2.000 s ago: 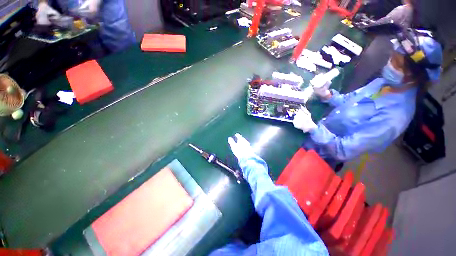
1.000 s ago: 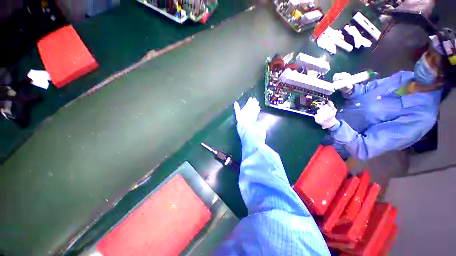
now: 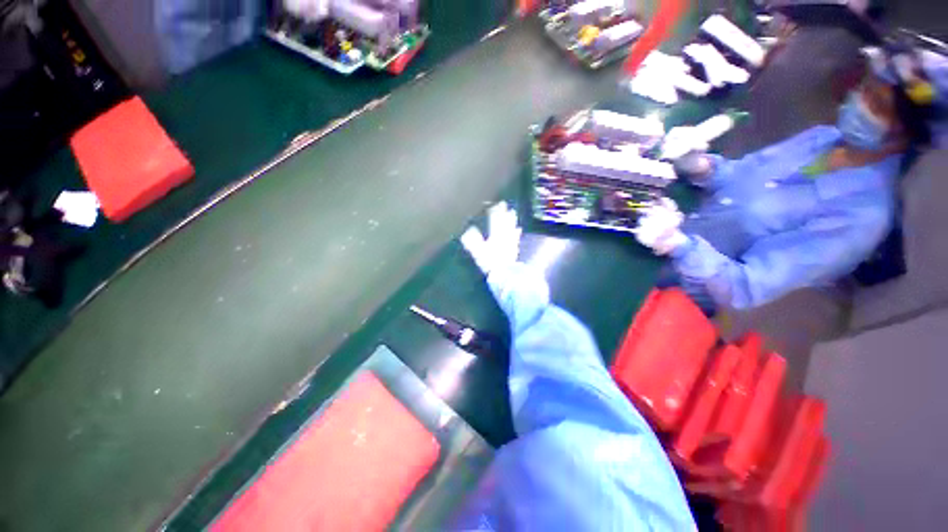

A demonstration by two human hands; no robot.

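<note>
My right hand (image 3: 499, 247), in a white glove, is open and empty over the green bench, fingers spread, left of a circuit board (image 3: 598, 177) with long white heatsinks. The board does not touch my hand; the neighbouring worker's gloved hands are at its right side. A dark electric screwdriver (image 3: 457, 333) with a thin metal tip lies below my hand, partly hidden by my sleeve. A red foam pad (image 3: 338, 457) lies on a grey-green mat (image 3: 400, 364) at the bottom. My left hand is out of the picture.
A worker (image 3: 800, 213) in a blue smock is at the right. Several red pads (image 3: 717, 390) stand below them. White parts (image 3: 691, 71) lie at the upper right. The green conveyor (image 3: 249, 265) runs diagonally. Another red pad (image 3: 127, 158) and a board (image 3: 348, 31) are beyond it.
My right hand has moved up and slightly left, away from beside the screwdriver towards the conveyor edge. The view has shifted, bringing a board at the top left into view.
</note>
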